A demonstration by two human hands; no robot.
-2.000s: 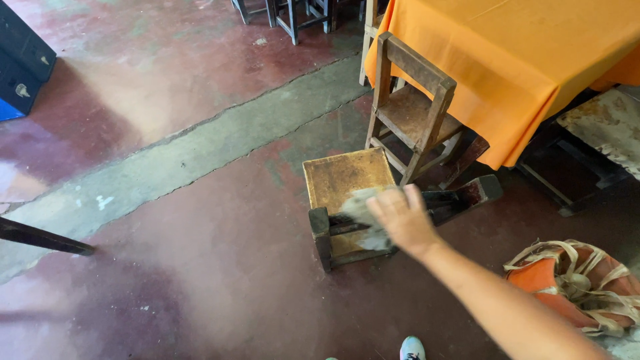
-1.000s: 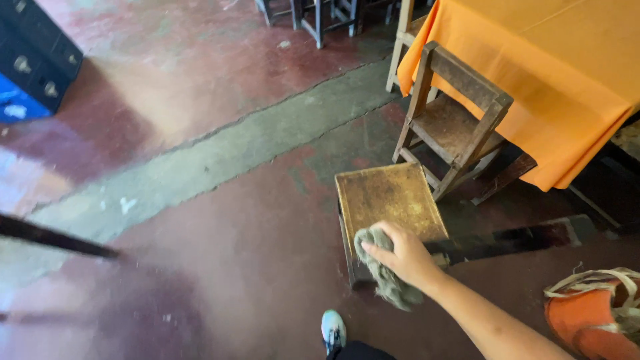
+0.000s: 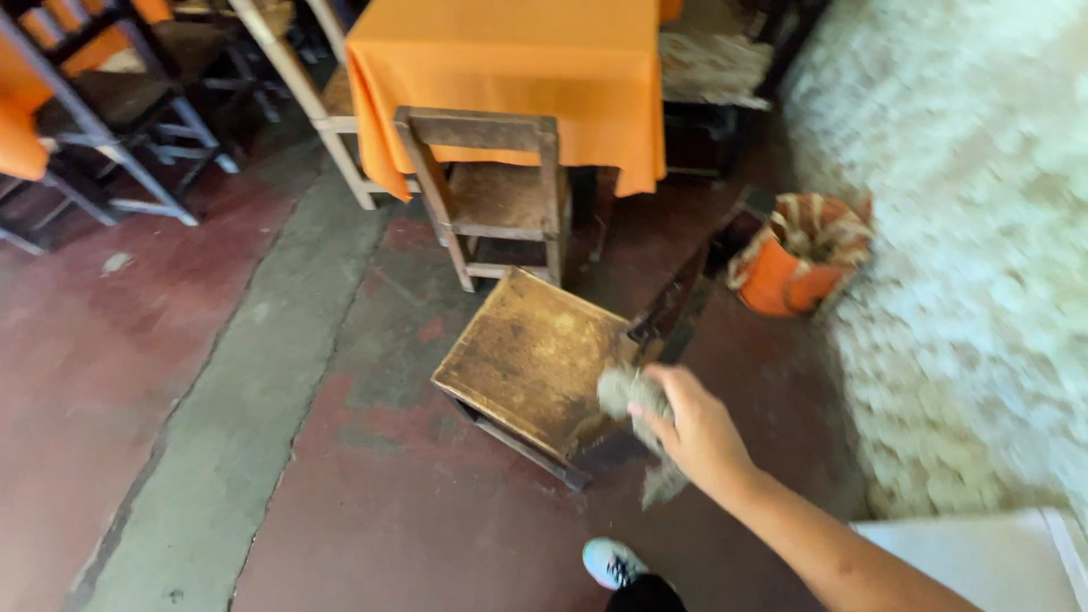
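A grey cloth [image 3: 642,406] is bunched in my right hand [image 3: 701,425], its loose end hanging below the fingers. The hand is over the back edge of a wooden chair's worn yellow-brown seat [image 3: 540,357]. Whether the cloth touches the seat is unclear. The chair's dark backrest [image 3: 680,293] reaches up and to the right, partly in shadow. My left hand is out of view.
Another wooden chair [image 3: 501,200] stands at a table with an orange cloth [image 3: 510,64]. An orange container [image 3: 790,272] sits by the rough pale wall [image 3: 960,255]. More chairs [image 3: 119,110] are at upper left. My shoe [image 3: 612,563] is on the red floor.
The view has swung right, bringing the wall in. My right hand still grips the cloth, which was over the seat's near edge a second ago and is now by the backrest side.
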